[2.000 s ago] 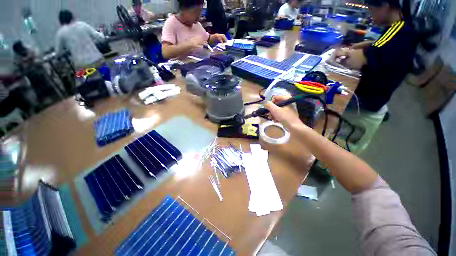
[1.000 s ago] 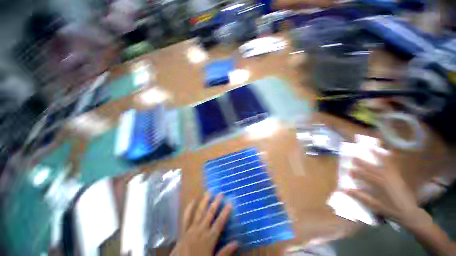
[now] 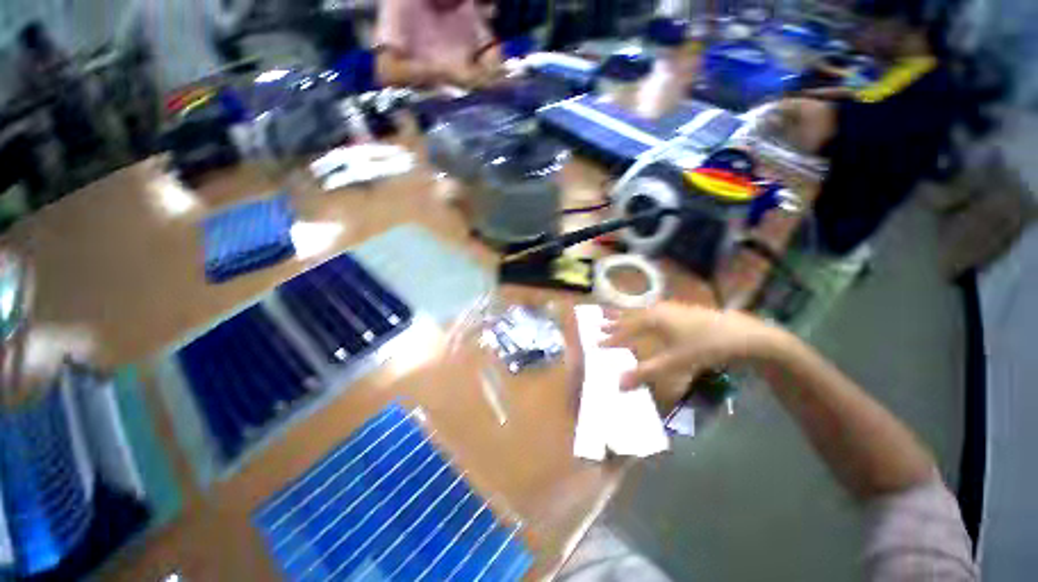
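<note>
My right hand (image 3: 694, 343) is at the right end of the table, over the upper part of the white strips (image 3: 612, 409). Its fingers are apart; the image is blurred, and no strip looks lifted. The bright blue cell panel (image 3: 393, 506) with thin pale lines lies at the bottom centre, cut off by the lower edge. The soldering iron (image 3: 592, 232) rests in its stand (image 3: 541, 271) behind the tape roll (image 3: 628, 280). Short silver ribbon pieces (image 3: 524, 339) lie left of the strips. My left hand is not in view.
Two dark cell stacks (image 3: 248, 373) lie on a pale mat (image 3: 427, 271). A small blue stack (image 3: 248, 235) is behind them. Finished panels (image 3: 51, 477) are at far left. A grey machine (image 3: 515, 202) and black box (image 3: 697, 237) stand behind. Two people sit across the table.
My right hand has let go of the soldering iron and moved to the white strips. My left hand, on the panel one second ago, has left the view. The head view has swung right since then.
</note>
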